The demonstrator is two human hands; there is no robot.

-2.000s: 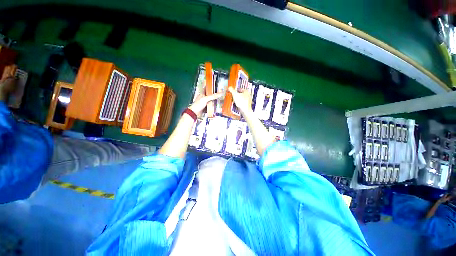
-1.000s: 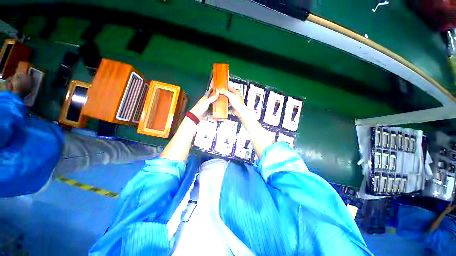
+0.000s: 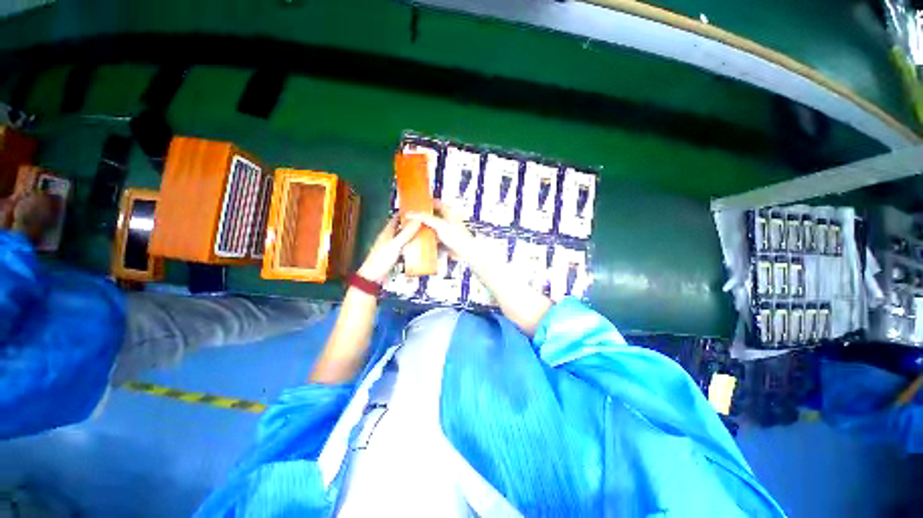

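Note:
An orange fixture (image 3: 415, 186) is held on edge over the left end of a blister tray (image 3: 513, 236). My left hand (image 3: 397, 243) grips its left side and my right hand (image 3: 445, 225) is against its right side. The fixture looks like a closed orange slab; whether anything is inside is hidden. The tray holds white phone units (image 3: 539, 198) with dark strips in two rows. The fixture and my hands cover part of its left end.
An orange fixture stack (image 3: 189, 198) with pale slots and an open orange fixture (image 3: 301, 225) stand on the green bench to the left. Another worker's hand (image 3: 36, 212) is at far left. A component tray (image 3: 794, 273) lies right. A raised shelf edge (image 3: 698, 63) crosses the upper right.
Two separate orange pieces came together between my hands. The joined fixture then moved left and closer to my body, uncovering more phone units in the tray's upper row.

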